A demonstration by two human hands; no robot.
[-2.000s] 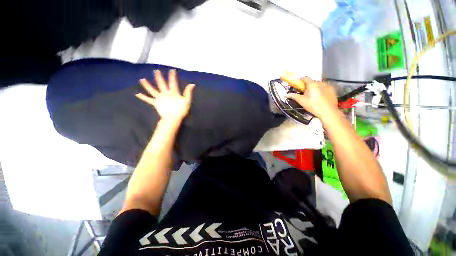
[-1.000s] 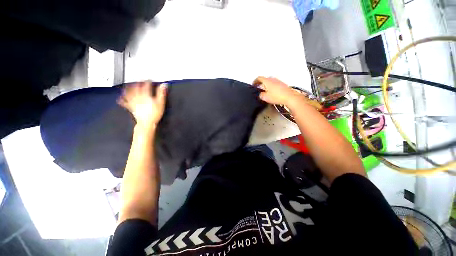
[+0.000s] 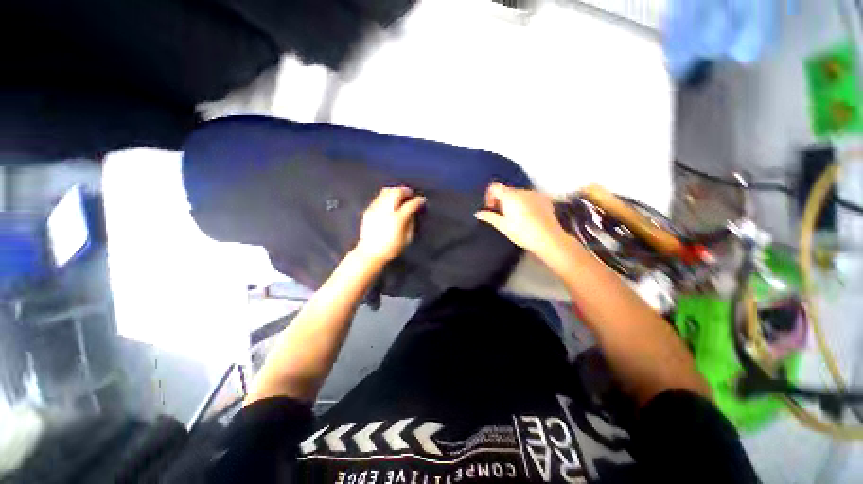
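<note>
A dark charcoal garment [image 3: 312, 208] lies over the navy padded pressing board [image 3: 246, 137], whose blue cover shows along the far side. My left hand [image 3: 389, 223] is at the middle of the garment, fingers bent and pinching its cloth. My right hand [image 3: 518, 216] is near the board's right end, thumb and fingers closing on the garment's cloth. The steam iron [image 3: 615, 227] stands just right of my right hand, its yellow-tan handle showing; it is blurred and partly hidden by my right forearm.
A large black garment mass [image 3: 142, 66] lies at the far left of the white table [image 3: 568, 95]. At right are a yellow hose [image 3: 812, 222], black cables, a bright green container [image 3: 710, 326] and a green warning sticker [image 3: 833, 90]. A light blue cloth [image 3: 724, 33] is at the far right.
My right hand let go of the iron and moved left onto the garment. My left hand went from spread flat to pinching, closer to my right hand. More blue pad shows along the far side.
</note>
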